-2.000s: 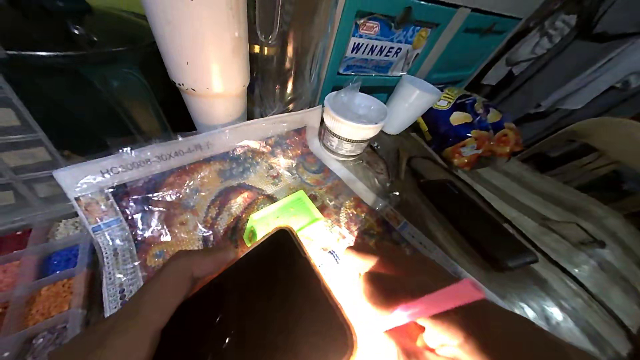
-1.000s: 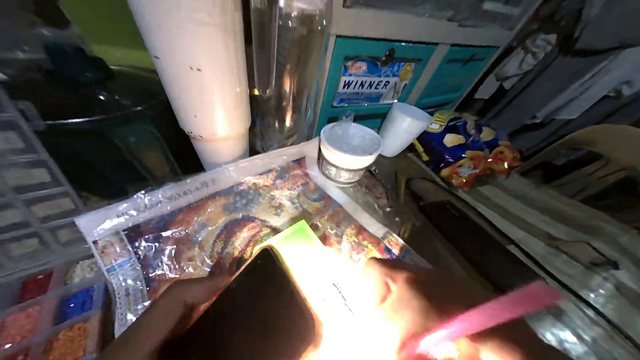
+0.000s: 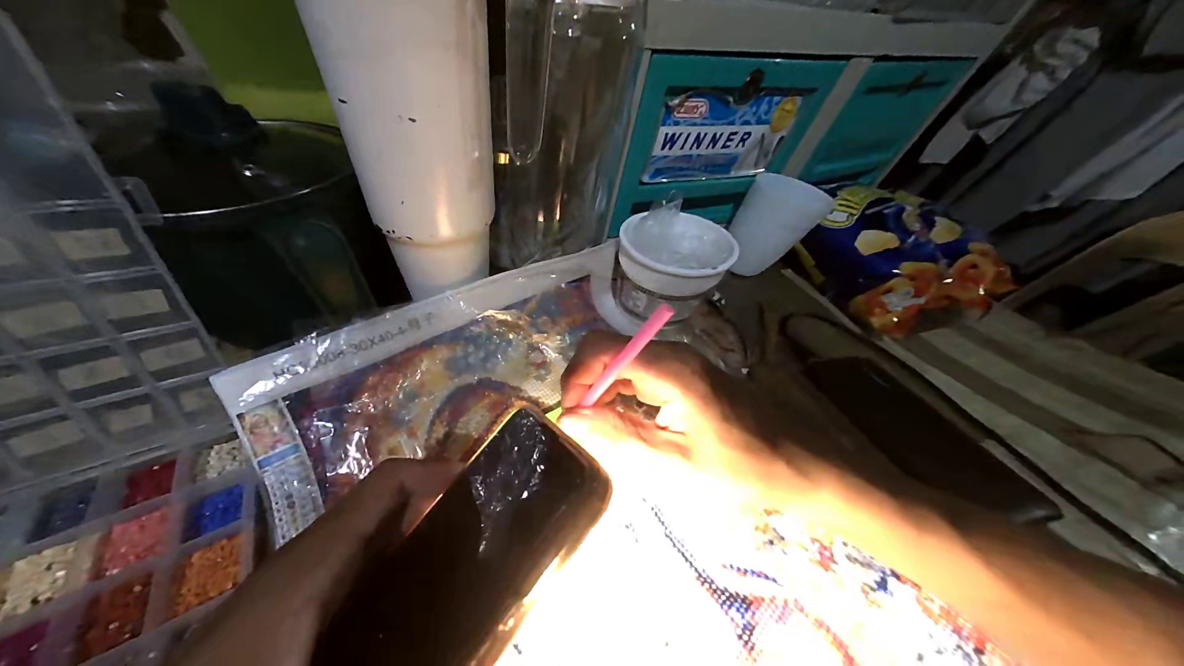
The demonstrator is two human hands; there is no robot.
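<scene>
My left hand point(image 3: 370, 527) holds a dark smartphone point(image 3: 499, 527) tilted over the work, with bright light falling beneath it. In my right hand point(image 3: 657, 398) is a pink diamond-painting pen point(image 3: 629, 356), its lower end pinched between my fingers. That hand rests over the upper part of the brightly lit canvas point(image 3: 703, 573), where colored drills form a partial pattern. Behind the hands lies a diamond-painting picture sheet point(image 3: 435, 370) in clear plastic. Only a sliver of green shows between the phone and my right fingers; the rest of it is hidden. The pen's tip is covered or washed out by glare.
An open compartment box point(image 3: 171, 536) of colored drills stands at the left. A white tumbler point(image 3: 416, 139), a clear pitcher point(image 3: 573, 139), a lidded cup point(image 3: 680, 254) and a white plastic cup point(image 3: 777, 222) line the back. A snack bag point(image 3: 916, 259) and a dark case point(image 3: 925, 435) lie right.
My right hand has moved left and away from me, to beside the phone's top edge, with the pen now more upright. The green tray seen earlier is now mostly hidden.
</scene>
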